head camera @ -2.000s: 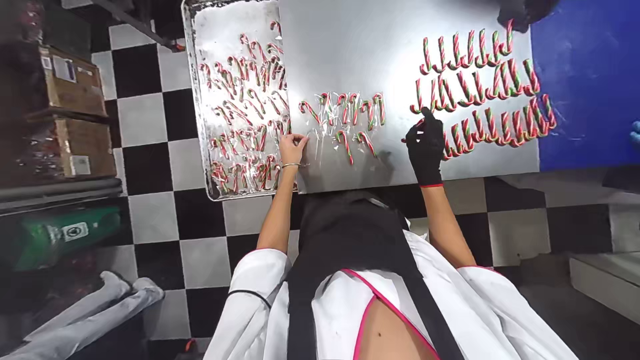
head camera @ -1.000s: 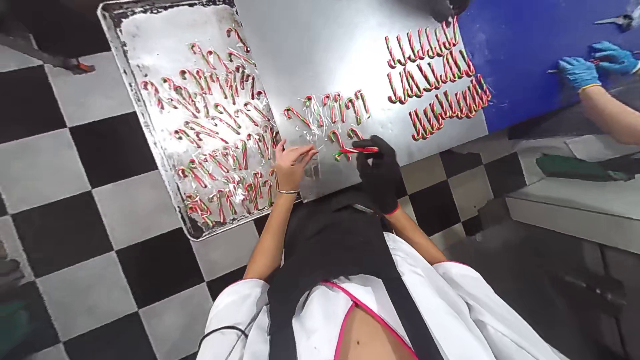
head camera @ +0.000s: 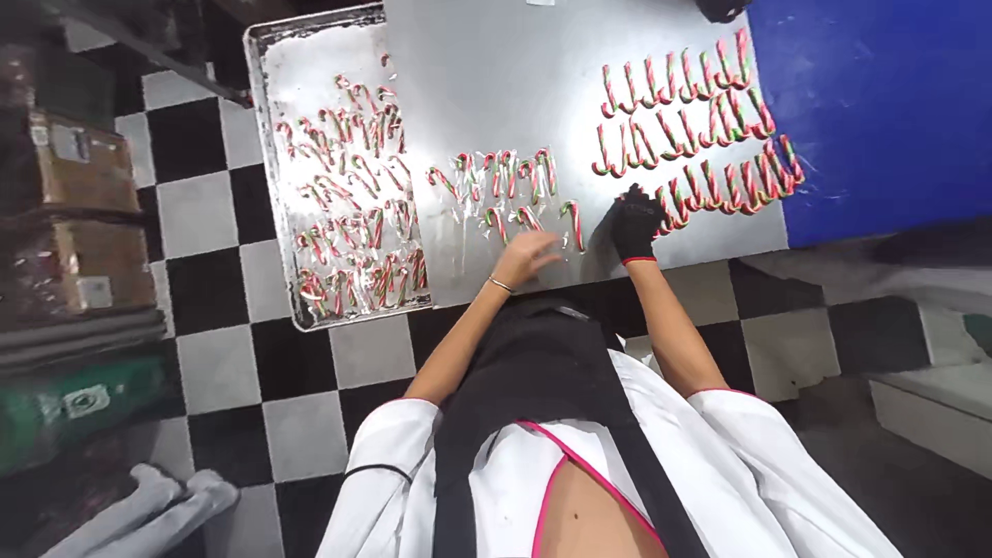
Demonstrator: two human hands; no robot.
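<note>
My left hand (head camera: 528,260), bare with a bracelet at the wrist, is over the near part of the metal table (head camera: 496,85), just below a wrapped candy cane (head camera: 528,219); its fingers are blurred and seem to hold nothing. Another candy cane (head camera: 573,225) lies between my hands. Wrapped candy canes (head camera: 508,174) form a row beyond them. My right hand (head camera: 638,223), in a black glove, rests at the left end of the nearest row of candy canes (head camera: 728,190); whether its fingers grip one is hidden. Two more rows lie behind, hooks toward me.
A metal sheet tray (head camera: 273,178) with many wrapped candy canes stands at the left. A blue surface (head camera: 876,116) adjoins the table at the right. Cardboard boxes (head camera: 101,225) stand far left. A dark-gloved hand (head camera: 722,8) shows at the top edge.
My right hand has moved right, from the small candy canes beside my left hand to the rows. A candy cane it held a second ago is no longer seen in it. The view has swung left.
</note>
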